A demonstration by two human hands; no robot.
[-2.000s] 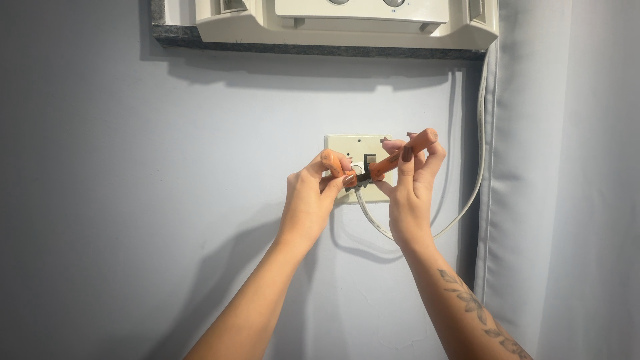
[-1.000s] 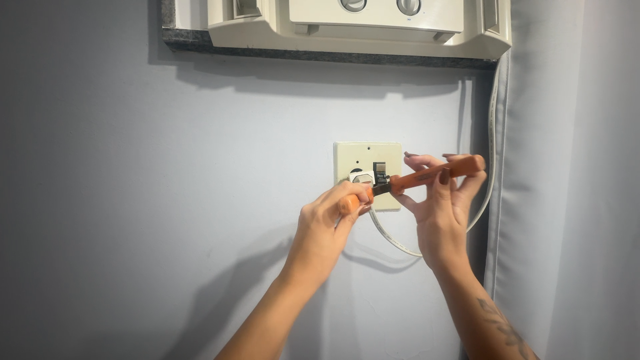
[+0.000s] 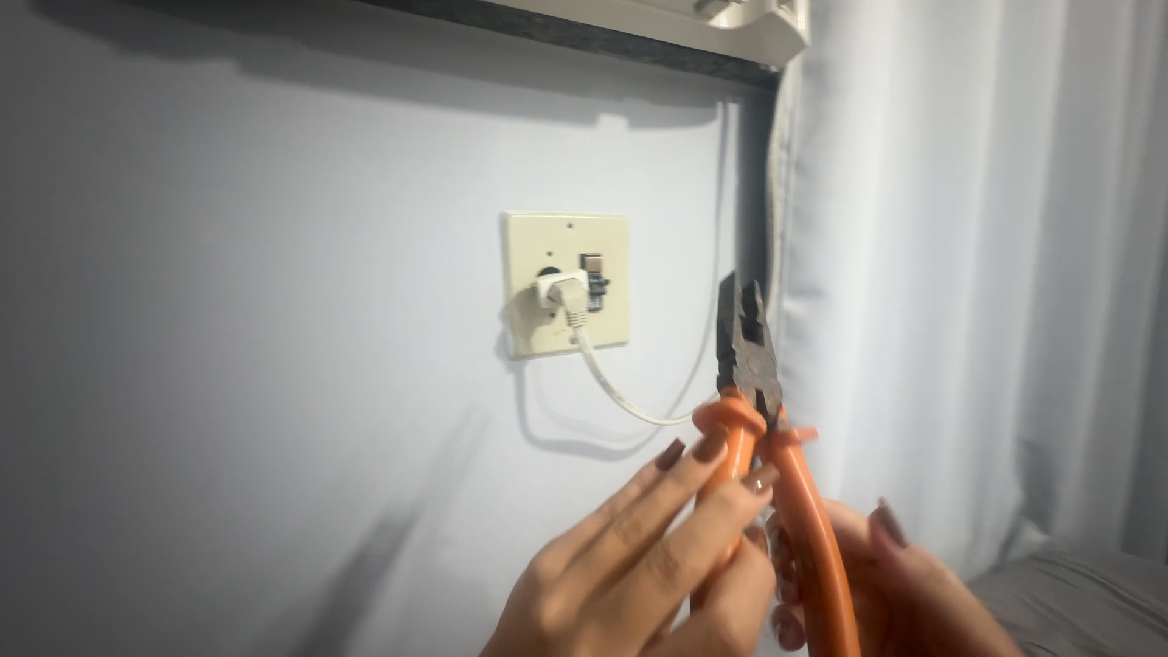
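Combination pliers (image 3: 756, 365) with orange insulated handles point upward at the lower right, their jaws slightly apart. Around the left handle my left hand (image 3: 639, 557) is closed. My right hand (image 3: 876, 575) lies behind and beside the right handle, its fingers partly hidden by it. Up and to the left, a cream wall plate (image 3: 607, 333) carries a white plug (image 3: 568, 294) in its round outlet and a small dark switch or breaker (image 3: 593, 283) beside it. The plug's pale cord (image 3: 611, 392) curves down and right behind the pliers.
Above is a dark stone shelf edge (image 3: 639, 50) under a pale appliance (image 3: 766, 27). A light curtain (image 3: 912, 228) hangs along the right side. Grey fabric (image 3: 1086, 602) lies in the lower right corner. The cord runs up beside the curtain.
Both hands have moved away from the wall plate, down and to the right. The orange-handled pliers now point upward, clear of the plate. The view has shifted and tilted.
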